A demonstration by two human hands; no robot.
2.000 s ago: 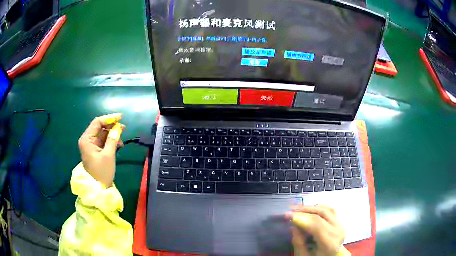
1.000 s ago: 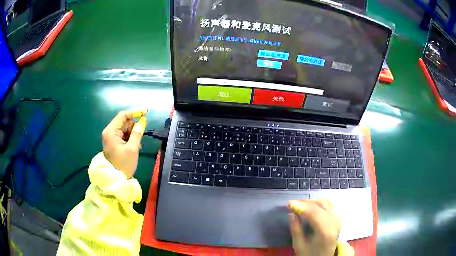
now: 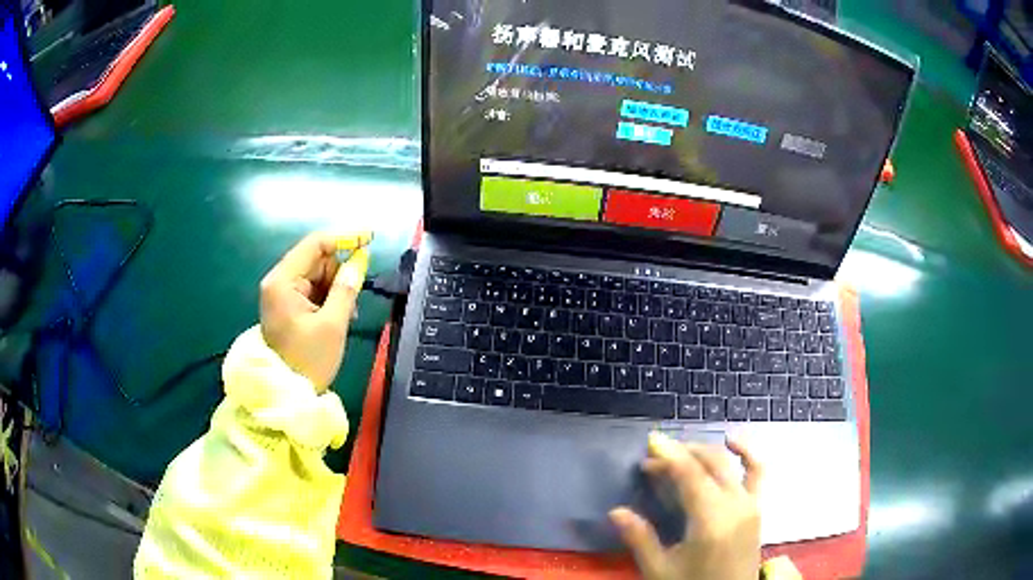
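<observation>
An open grey laptop (image 3: 510, 465) with black keys lies on an orange-red pad (image 3: 360, 476). Its screen (image 3: 680, 136) shows a dark test page with green, red and grey buttons. My right hand (image 3: 702, 499) is over the touchpad area, fingers apart, with a yellow finger cot on one finger; it holds nothing visible. My left hand (image 3: 312, 306) is beside the laptop's left edge, thumb and forefinger in yellow cots pinched together around something too small to make out. A black cable plug (image 3: 389, 283) sits at the left side port, behind these fingers.
Other laptops on red pads stand at the upper left (image 3: 125, 57) and right (image 3: 1002, 170). A blue monitor (image 3: 23, 113) is at the far left edge. Black cables (image 3: 96, 329) lie on the green surface (image 3: 261, 91) at left.
The view has shifted, so the laptop sits further right in the picture. My right hand's fingers have spread over the touchpad area. My left hand keeps its pinch beside the port.
</observation>
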